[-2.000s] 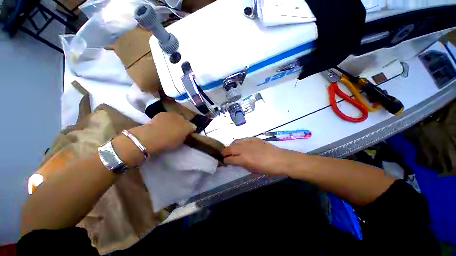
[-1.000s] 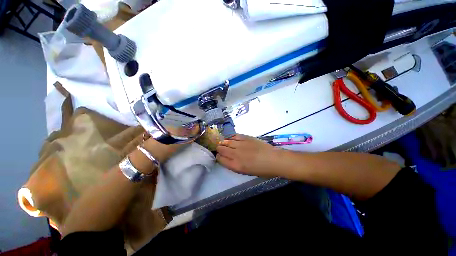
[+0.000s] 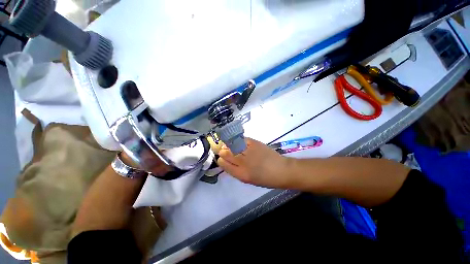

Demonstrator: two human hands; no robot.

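Note:
The tan cloth garment (image 3: 62,170) lies bunched at the left and hangs off the table. White cloth (image 3: 165,186) lies under the machine's left end. My right hand (image 3: 255,164) is at the needle area, its fingertips close together at the cloth edge beside the grey knob; what they pinch is partly hidden. My left hand is hidden behind the curved metal guard (image 3: 141,147); only the wrist with a silver band shows. The white sewing machine head (image 3: 206,56) covers the presser foot and needle.
Pink-and-blue thread snips (image 3: 301,145) lie right of my right hand. Red-handled scissors (image 3: 355,103), a yellow-orange handle (image 3: 368,85) and a black-and-yellow screwdriver (image 3: 402,93) lie farther right. A grey marked strip (image 3: 288,194) runs along the table's front edge. Blue material (image 3: 361,219) is below.
The view has moved closer to the machine head. My left hand has gone from the seam in the open to behind the guard. My right hand has stayed near the needle area; the brown strip is now hidden.

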